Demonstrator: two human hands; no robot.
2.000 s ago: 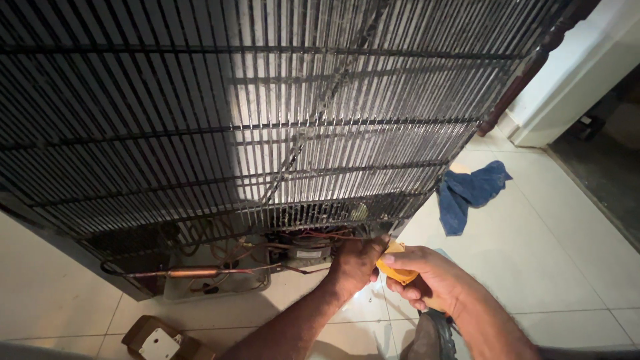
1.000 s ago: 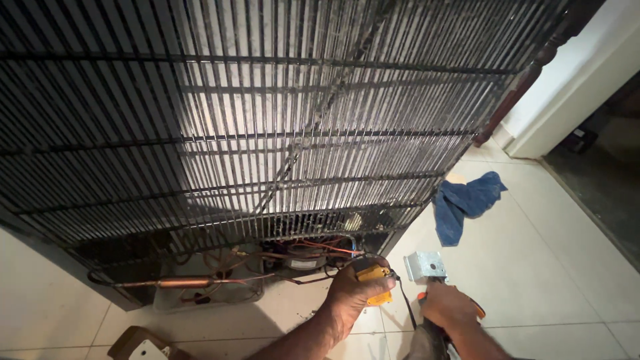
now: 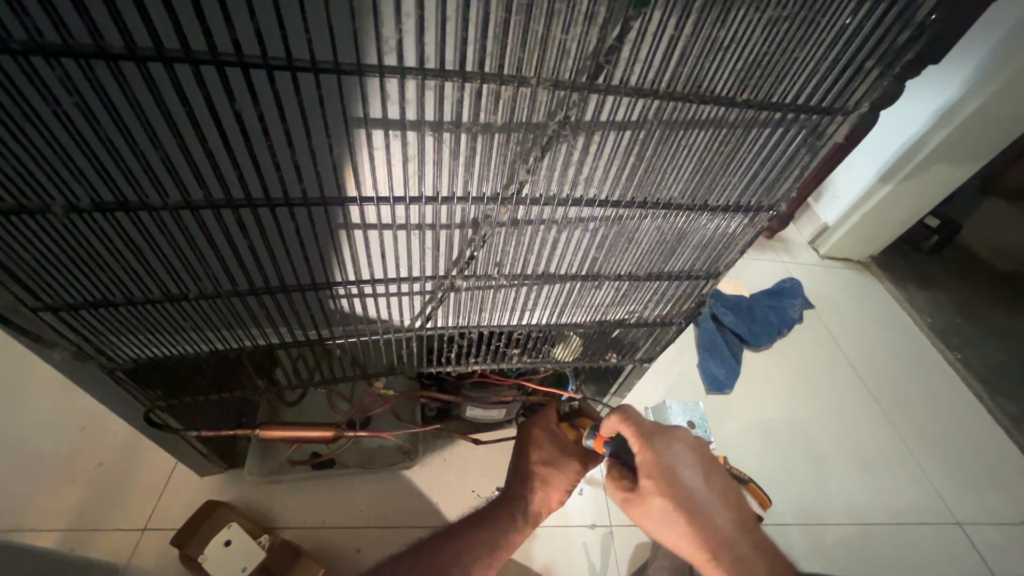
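Observation:
At the lower right rear of a refrigerator, my left hand (image 3: 548, 464) is closed around a yellow part (image 3: 574, 428), mostly hidden by the fingers. My right hand (image 3: 668, 476) grips a blue-and-orange handle (image 3: 604, 444), seemingly a screwdriver's, held against the yellow part; its tip is hidden. Just left of my hands are the compressor (image 3: 486, 410) and thin copper tubes (image 3: 528, 386). A copper filter drier (image 3: 300, 433) lies across the plastic drain tray (image 3: 332, 472). The black wire condenser grille (image 3: 512, 200) rises above.
A metal bracket (image 3: 682, 418) and an orange-and-black tool handle (image 3: 746, 484) lie on the tiles right of my hands. Beyond them is a blue cloth (image 3: 744, 320). An open cardboard box (image 3: 200, 524) with a white plate (image 3: 232, 550) stands lower left. A door frame (image 3: 904, 168) is at right.
My right hand has moved from the metal bracket on the floor to the yellow part and now holds the blue-and-orange handle. My left hand still holds the yellow part.

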